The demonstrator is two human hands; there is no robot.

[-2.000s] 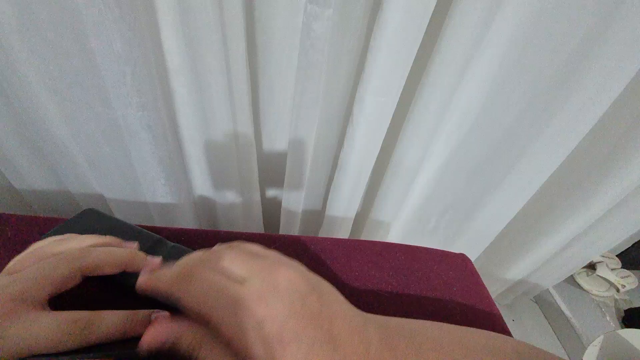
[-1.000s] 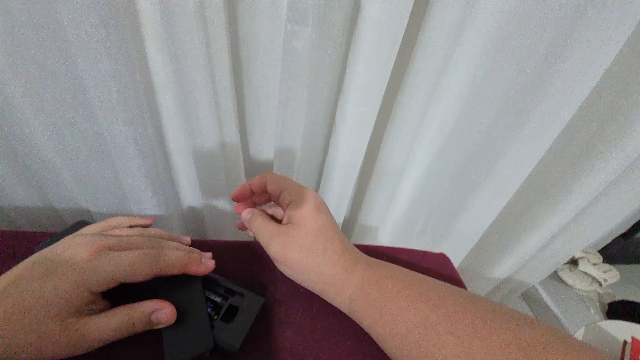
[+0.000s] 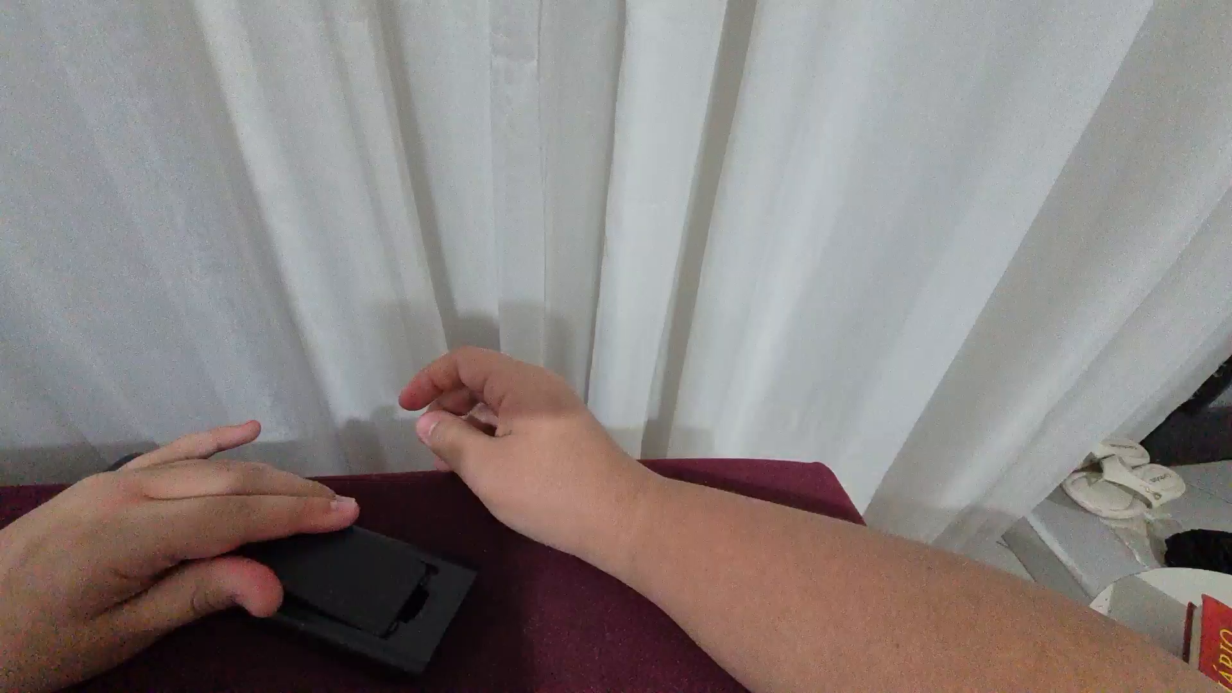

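A flat black plastic case (image 3: 438, 616) lies on the dark red cloth surface at lower left. A black cover (image 3: 351, 577) sits over most of it, with a dark gap showing at its right end. My left hand (image 3: 183, 539) rests its thumb and forefinger on the cover's left part, the little finger raised; the hand hides the far end. My right hand (image 3: 510, 414) hovers above and to the right of the case, its fingers curled and thumb apart, holding nothing. A small dark rounded thing shows behind my left hand, too hidden to name.
White curtains (image 3: 818, 241) hang behind the dark red padded surface (image 3: 770, 481). At the right, lower down, are white sandals (image 3: 1121, 481), a black item (image 3: 1198, 551), a round white top (image 3: 1141, 587) and a red book or box (image 3: 1215, 645) bearing writing.
Two seconds ago my hands were together over the black object; my right hand has since lifted off. One second ago the case's inside showed beside the cover, which now lies over most of it.
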